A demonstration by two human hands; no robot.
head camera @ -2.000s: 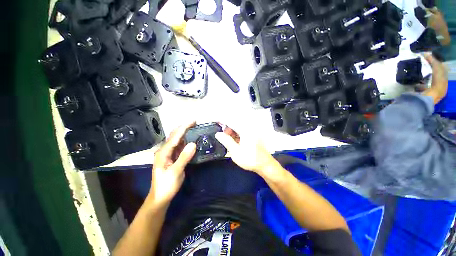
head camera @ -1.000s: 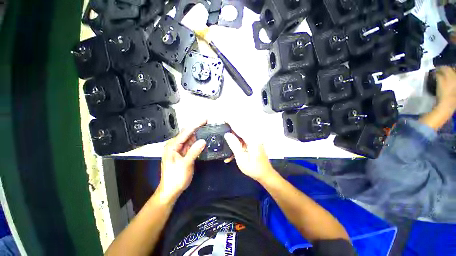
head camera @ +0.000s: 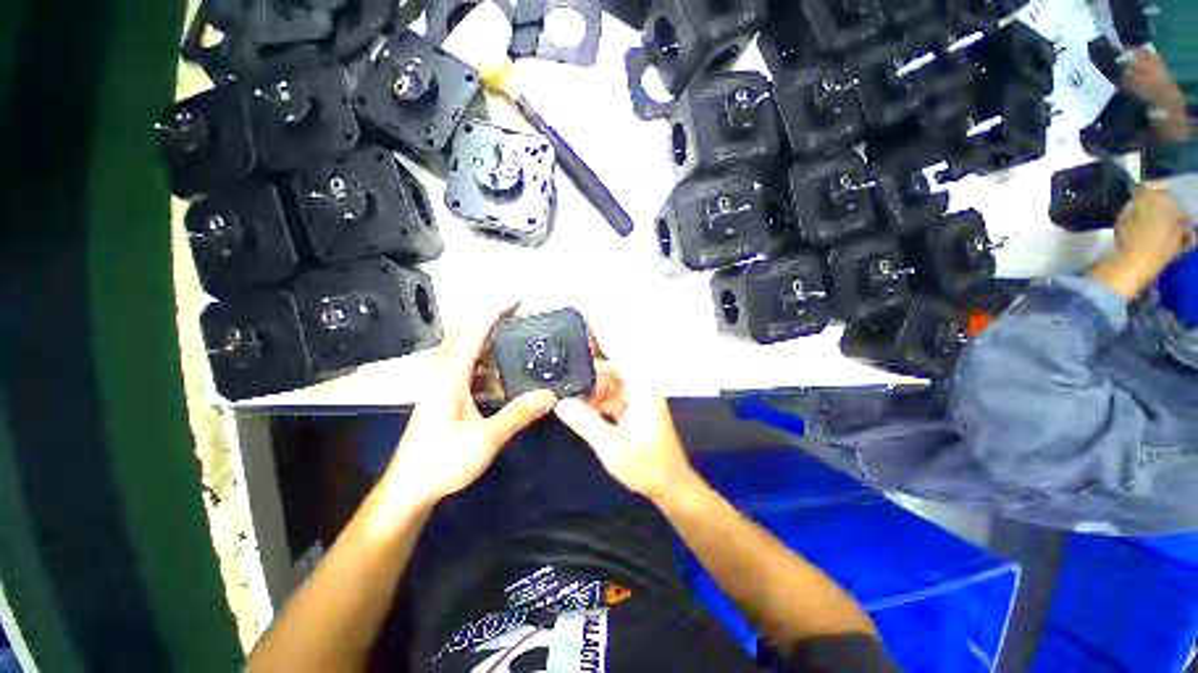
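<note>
A black square housing unit [head camera: 543, 352] is held between both hands at the table's front edge, its face with the round centre detail turned up. My left hand [head camera: 463, 414] grips its left side, thumb on the near edge. My right hand [head camera: 633, 423] grips its right side, thumb also at the near edge. Fingers are partly hidden behind and under the unit. A unit with a silvery inner face [head camera: 501, 182] lies on the white table beyond. A brush [head camera: 576, 166] with a dark handle and yellowish tip lies right of it.
Black housings stand in rows at left [head camera: 344, 200] and right [head camera: 725, 213]. Thin black plates [head camera: 568, 32] lie at the back. A dark green conveyor belt [head camera: 99, 329] runs at far left. A neighbouring person's denim sleeve [head camera: 1051, 381] is at right. Blue crates [head camera: 841, 559] stand below the table.
The held unit's square face now shows more fully, and both thumbs have moved from its top to its near edge. The neighbour's hand has moved. The whole view has shifted slightly.
</note>
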